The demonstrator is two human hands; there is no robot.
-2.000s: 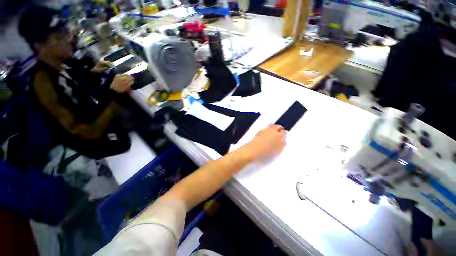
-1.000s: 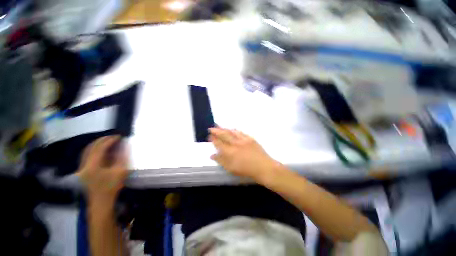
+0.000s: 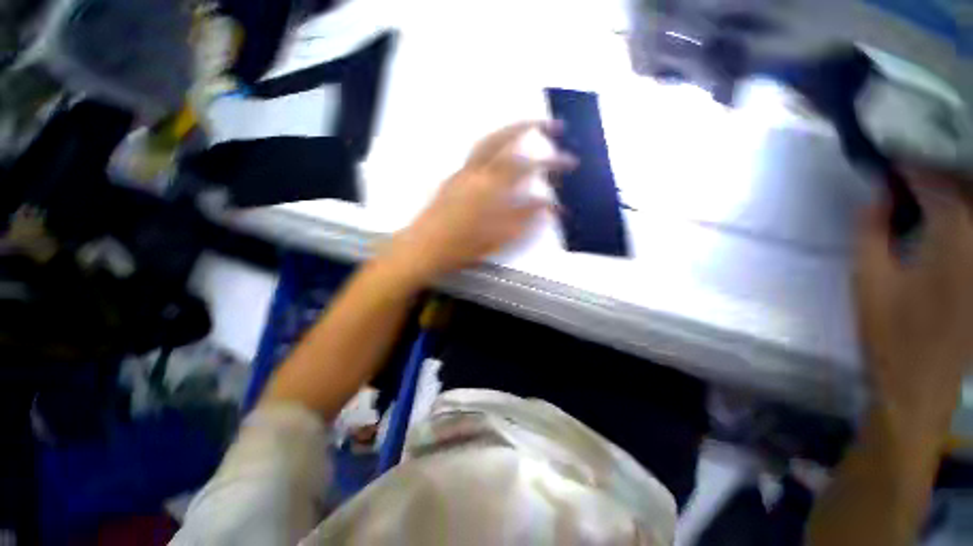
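A narrow black strip (image 3: 589,176) lies flat on the white table in front of me. My left hand (image 3: 496,197) is at its left edge, fingers bent and spread, fingertips at or just over the strip. My right hand (image 3: 923,251) is at the far right, blurred, with its fingers around a dark piece (image 3: 854,112) that reaches up and left towards the machine. Black cut panels (image 3: 283,171) lie at the left with a white sheet (image 3: 280,113) among them.
The sewing machine head (image 3: 726,37) is at the top right, blurred. A grey machine part (image 3: 123,48) is at the upper left. The table's front edge (image 3: 533,293) runs below my left hand. Blue crate bars (image 3: 405,395) show beneath it.
The view has swung, so the table things sit elsewhere in it. My left hand has gone from the black panels to the strip. My right hand has left the strip and holds a dark piece at the right.
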